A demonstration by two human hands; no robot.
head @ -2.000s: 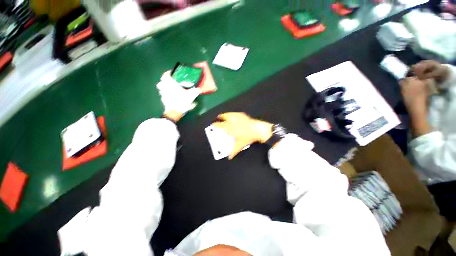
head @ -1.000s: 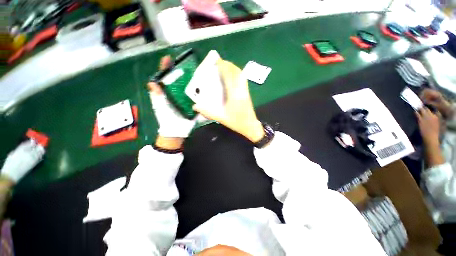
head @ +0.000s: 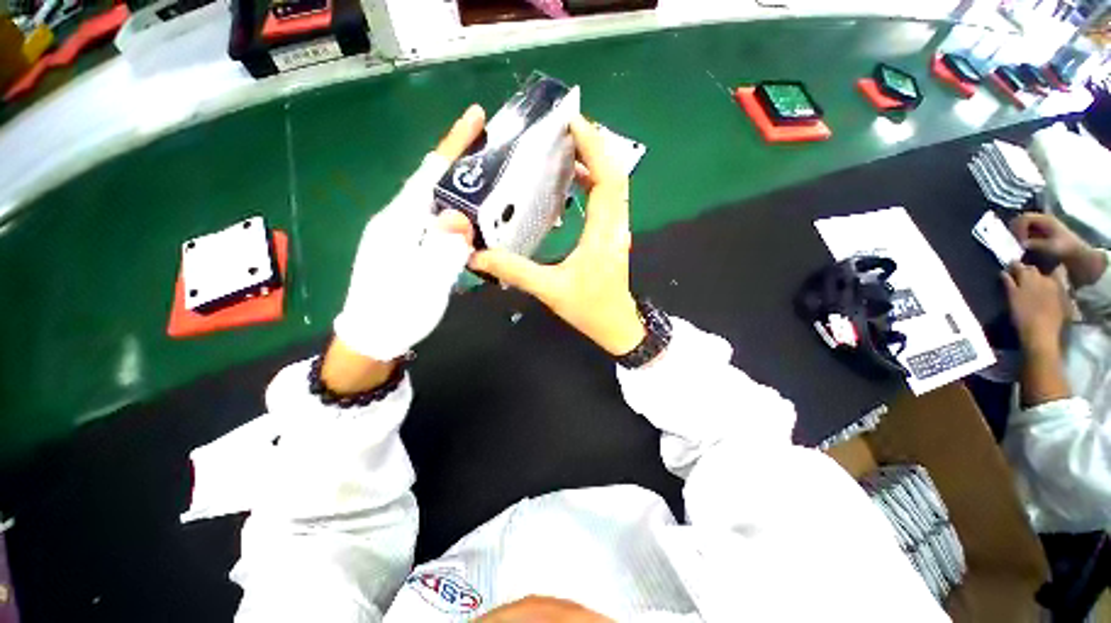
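My left hand (head: 408, 250), in a white glove with bare fingertips, holds the black housing (head: 497, 149) above the green belt (head: 341, 170). My right hand (head: 585, 250), bare, holds the light perforated bottom cover (head: 530, 189) against the housing's open side. The housing is tilted, with its glossy side and round logo facing me. The circuit board inside is hidden. Whether the cover is fully seated cannot be told. Another light cover (head: 621, 149) lies on the belt, partly behind my right hand.
A covered unit (head: 229, 263) sits on a red-orange pad at left. Open housings with green boards (head: 788, 101) stand on pads at upper right. A dark strap-like item (head: 849, 307) lies on a printed sheet (head: 962, 353). A carton of covers (head: 1005, 487) and another person's hands (head: 1036, 274) are at right.
The cover, held apart from the open housing one second ago, is now against it, hiding the board. Two seconds ago the housing was at its pad. The gloved hand at far left is gone.
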